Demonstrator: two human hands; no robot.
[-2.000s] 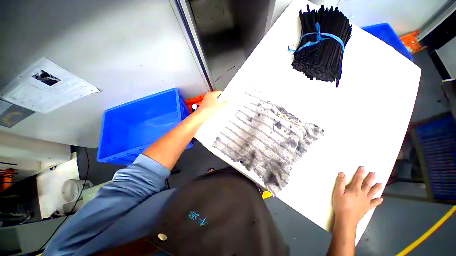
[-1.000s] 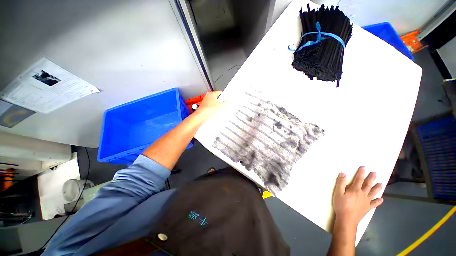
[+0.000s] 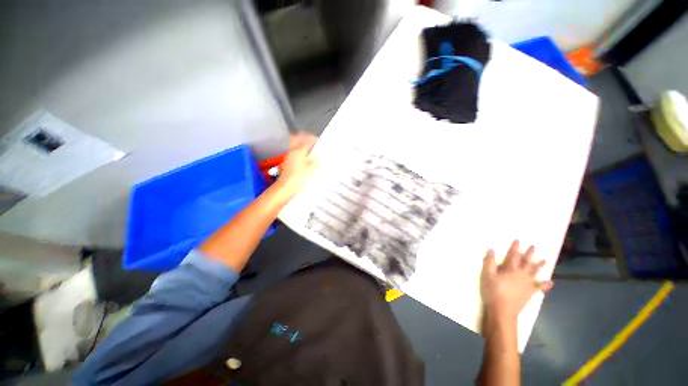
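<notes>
A large white board [image 3: 520,151] lies in front of me at an angle. A bundle of black strips [image 3: 453,94] with a blue tie [image 3: 460,60] around it lies on its far part. A flat grey-black smudged patch [image 3: 385,215] with parallel lines is on the near part. My left hand [image 3: 300,158] is at the board's left edge; its fingertips are blurred and it seems to grip the edge. My right hand [image 3: 513,283] rests flat with spread fingers on the near right corner and holds nothing.
A blue bin [image 3: 192,207] stands on the left below a pale cabinet wall [image 3: 151,75] with a posted sheet [image 3: 56,154]. Another blue bin [image 3: 545,54] is behind the board. A pale yellow roll [image 3: 673,121] is at the far right. A yellow line [image 3: 622,332] crosses the floor.
The whole view has shifted, so the board, hands and bins appear further left, and the picture is blurred. The yellow roll has come into view. Both hands keep their places on the board.
</notes>
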